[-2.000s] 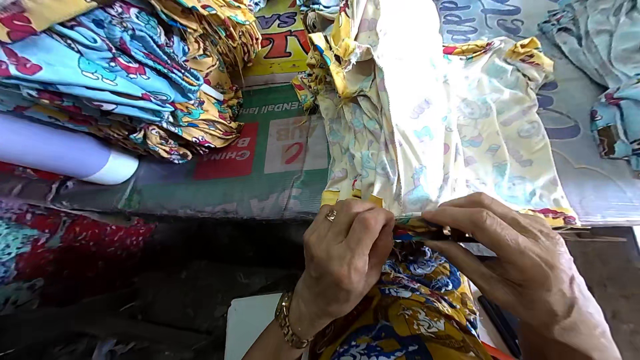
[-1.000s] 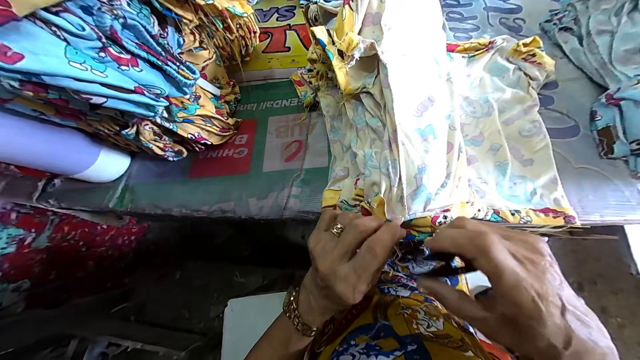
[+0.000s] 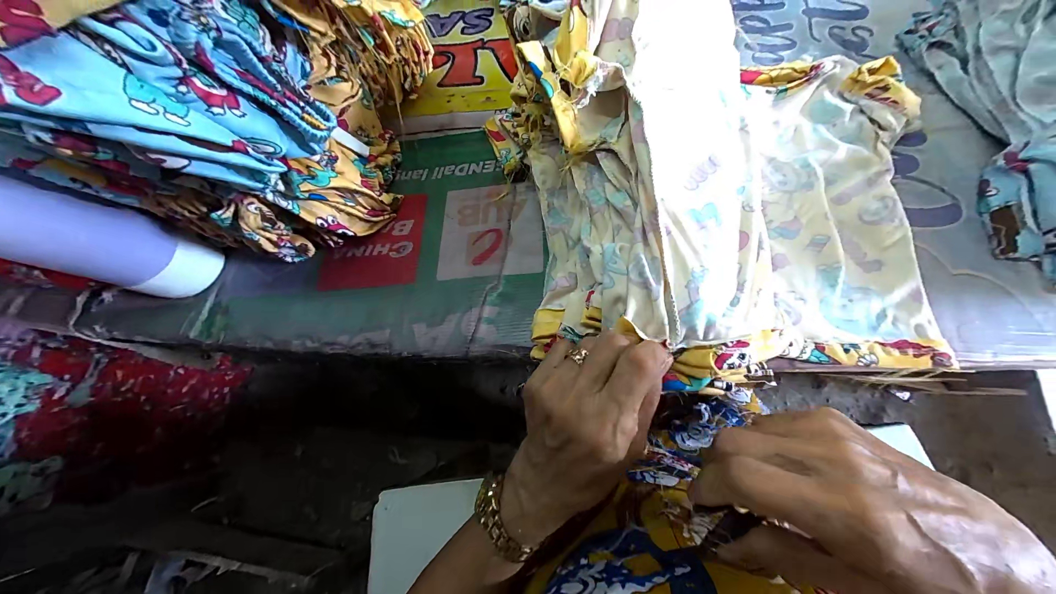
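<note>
A pale printed garment with yellow printed trim (image 3: 709, 214), seemingly inside out, lies over the table's front edge. My left hand (image 3: 594, 404), with a ring and a gold bracelet, pinches the garment's yellow hem at the edge. Below and to the right, my right hand (image 3: 808, 487) is curled over the lap, its fingertips around a small dark thing that I cannot identify. Yellow and blue patterned cloth (image 3: 627, 561) covers the lap beneath both hands.
Piled blue and orange printed garments (image 3: 165, 99) sit at the upper left above a lavender roll or tube (image 3: 99, 231). A pale blue garment (image 3: 990, 82) lies at the right. Printed sheeting with writing (image 3: 371, 305) covers the table; a white surface (image 3: 421, 536) shows below.
My right hand has moved down from the garment's hem toward the lap, away from my left hand. My left hand stays at the hem near the table edge.
</note>
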